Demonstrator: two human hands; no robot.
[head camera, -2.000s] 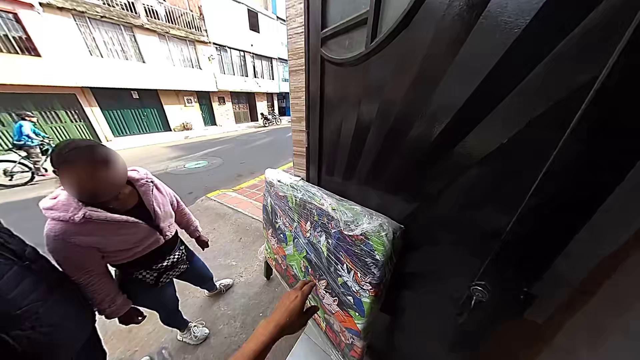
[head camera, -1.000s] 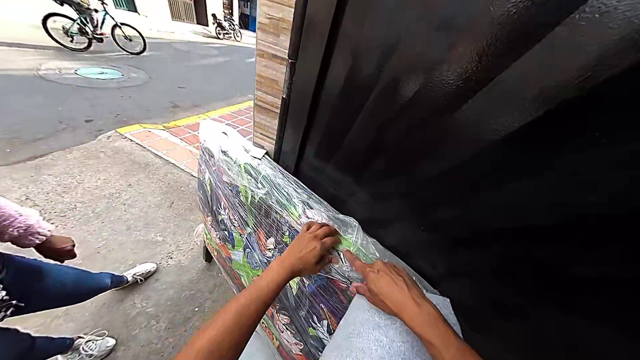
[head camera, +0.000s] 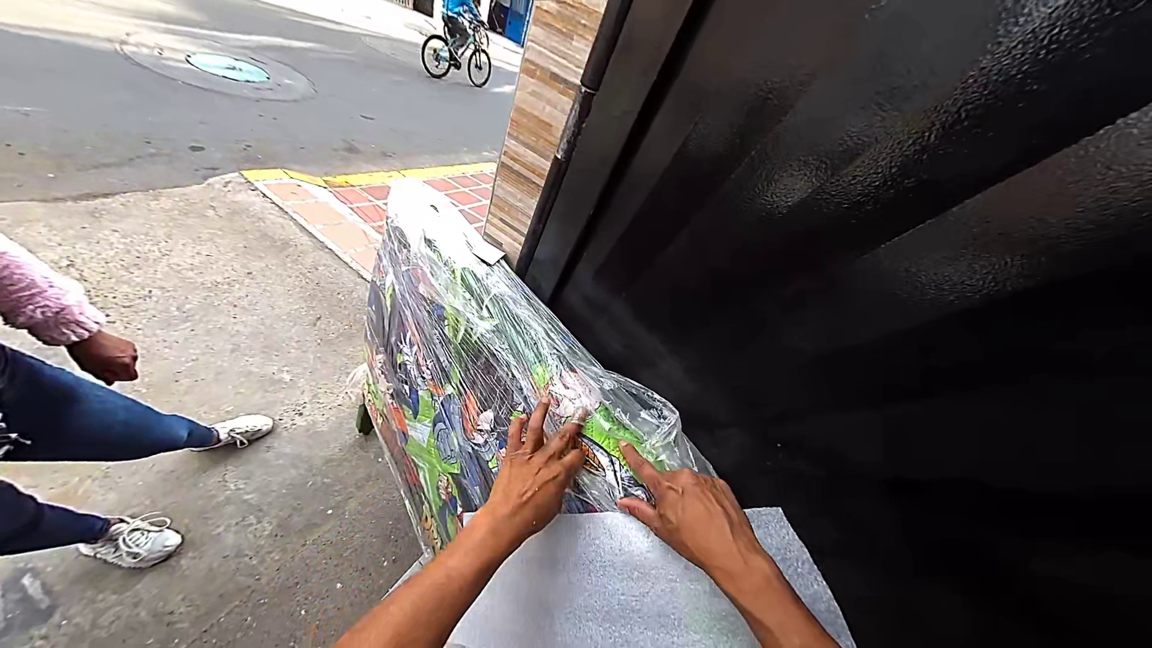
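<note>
A bulky item in colourful printed fabric, wrapped in clear plastic film (head camera: 468, 360), leans beside a black metal door. My left hand (head camera: 537, 472) lies on the film near its top edge, fingers spread and nothing held. Just right of it, my right hand (head camera: 688, 508) touches the film with the index finger stretched out over a green patch; whether it pinches any film cannot be told. Below both hands is a light grey felt-like sheet (head camera: 612, 585), lying against the near end of the wrapped item.
The black metal door (head camera: 855, 360) rises close on the right, next to a tiled wall edge (head camera: 544, 117). A person in jeans (head camera: 90, 405) stands on the concrete at left. Beyond a yellow kerb, a cyclist (head camera: 459, 45) is on the street.
Two seconds ago only one hand showed at the wrapped item; now both rest on it. The left hand's fingers have spread since one second ago. The view has tilted down and come closer.
</note>
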